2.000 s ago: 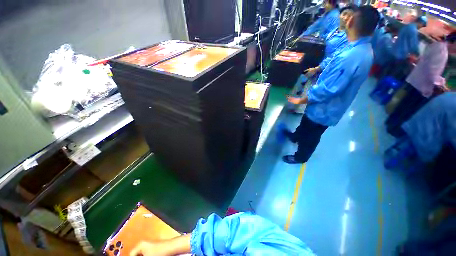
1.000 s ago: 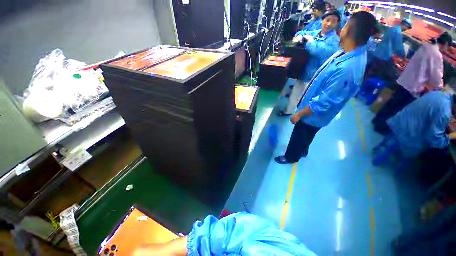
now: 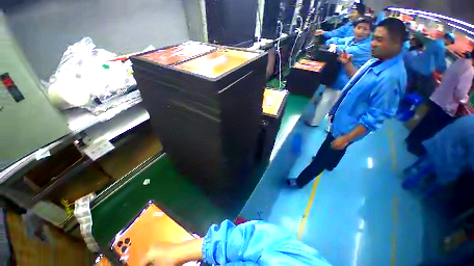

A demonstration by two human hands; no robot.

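An orange device or back cover (image 3: 156, 228) lies in a thin black tray at the bottom, tilted in view, with round black camera rings at its left corner. Its lower part is cut off by the picture's edge. My right hand (image 3: 169, 253), bare below a blue elastic cuff, lies over its lower part. The fingers are blurred and partly cut off, so their grip is not clear. My left hand is out of the picture.
A tall black tray stack (image 3: 200, 109) with orange pieces on top stands ahead on the green surface (image 3: 137, 195). Crumpled clear bags (image 3: 86, 78) lie on the left shelf. A person in a blue smock (image 3: 364, 98) stands right of the stack.
The view has shifted slightly, and more of the orange piece shows. The nearest standing person has turned towards me, with the legs farther apart. My right hand stays over the orange piece.
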